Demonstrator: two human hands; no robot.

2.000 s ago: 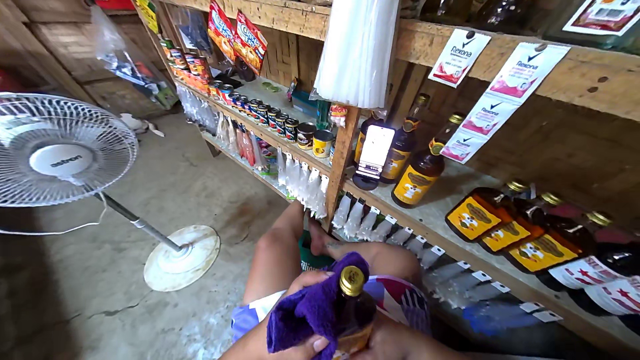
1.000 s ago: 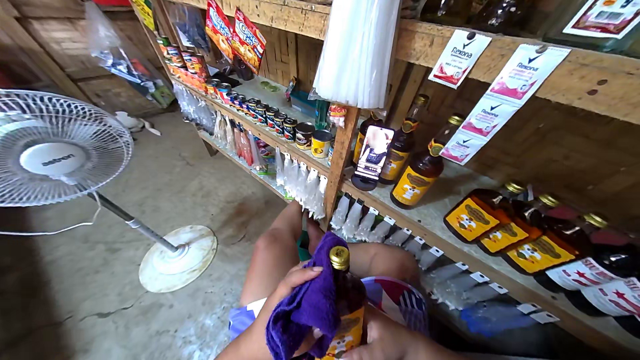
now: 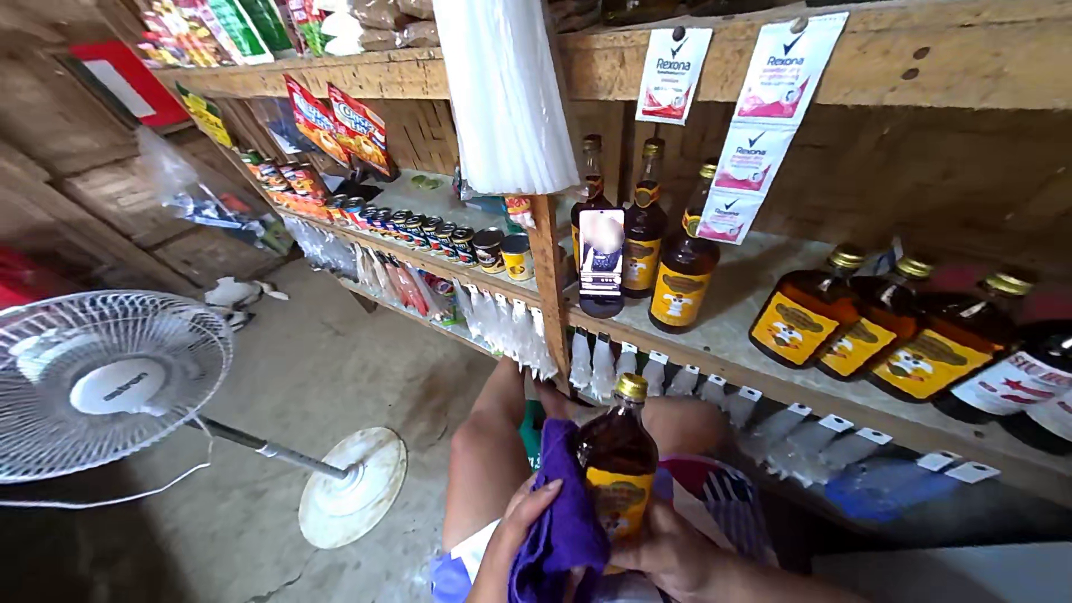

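Note:
A glass bottle of brown liquor with a gold cap and yellow label stands upright over my lap. My right hand grips its lower part from the right. My left hand holds a purple cloth against the bottle's left side; the cloth hides most of its fingers. Tall bottles with similar labels stand on the wooden shelf ahead, beside a phone that leans upright with its screen lit. Several flat liquor bottles stand further right.
A white pedestal fan stands at the left, its round base on the concrete floor. Small cans line the left shelf. Sachets and long clear plastic bags hang from the upper shelf; small packets hang below the lower one.
The purple cloth has come down from beside the bottle's neck to its side, and more of the bottle and its label shows. The picture on the phone's screen has changed.

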